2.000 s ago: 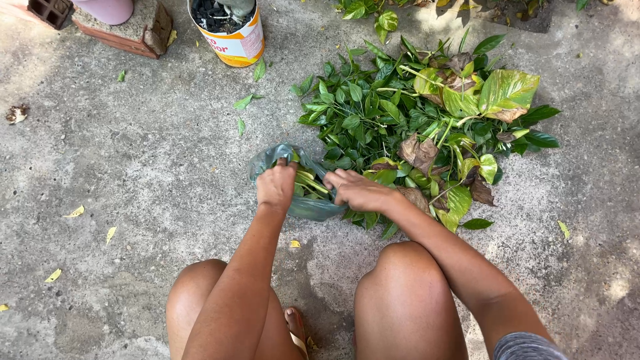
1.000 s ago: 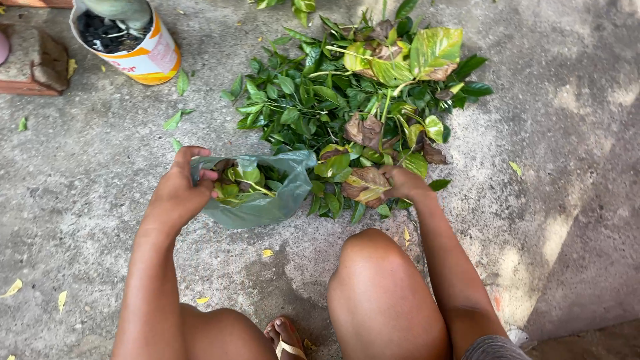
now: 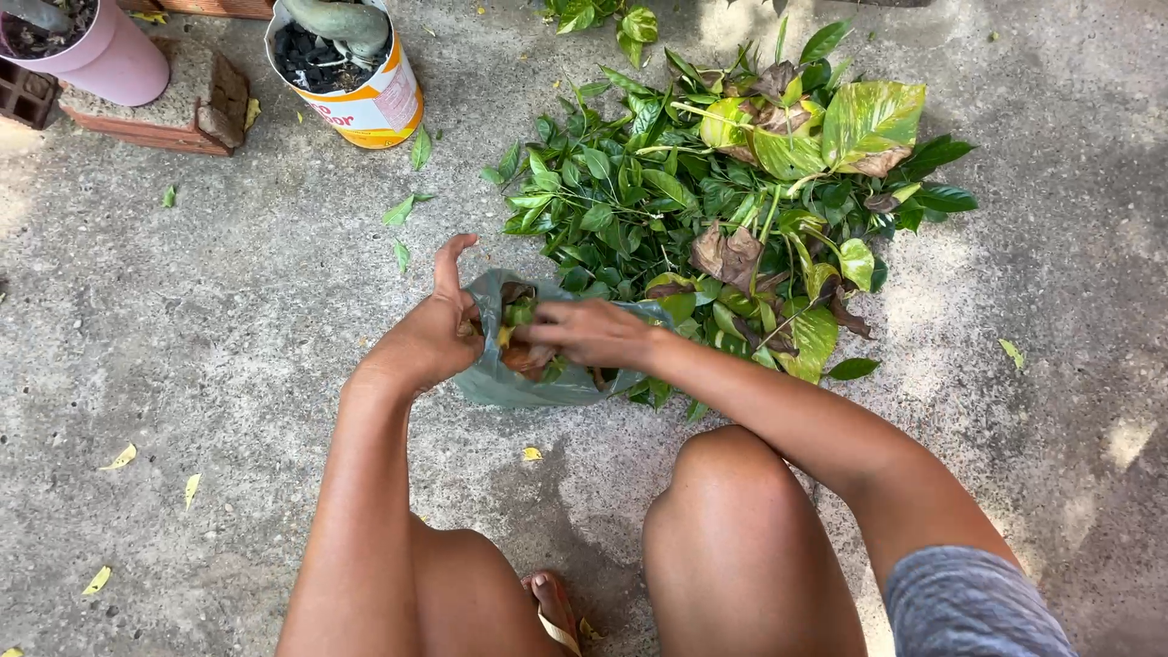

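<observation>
A grey-green plastic bag (image 3: 520, 391) with leaves inside lies on the concrete between my hands. My left hand (image 3: 427, 333) grips the bag's left rim, its index finger pointing away from it. Over the bag's mouth is my right hand (image 3: 584, 333), its fingers blurred among brown and green leaves (image 3: 529, 356); whether they pinch any leaf cannot be told. Beside the bag, on the right, spreads a pile of cut green foliage (image 3: 639, 182). Large variegated leaves (image 3: 871, 123) and a dry brown leaf (image 3: 727, 255) rest on top.
At the upper left stand a painted can planter (image 3: 379, 109) and a pink pot (image 3: 114, 55) on a broken brick block (image 3: 196, 100). Loose leaves (image 3: 399, 212) dot the concrete floor (image 3: 228, 319). A variegated plant (image 3: 634, 27) shows at the top edge. My knees flank the near side.
My right hand has moved left from the pile to the bag's mouth. The brown-and-yellow leaf it held a second ago is no longer at the pile's edge. My left hand stays at the bag's left rim.
</observation>
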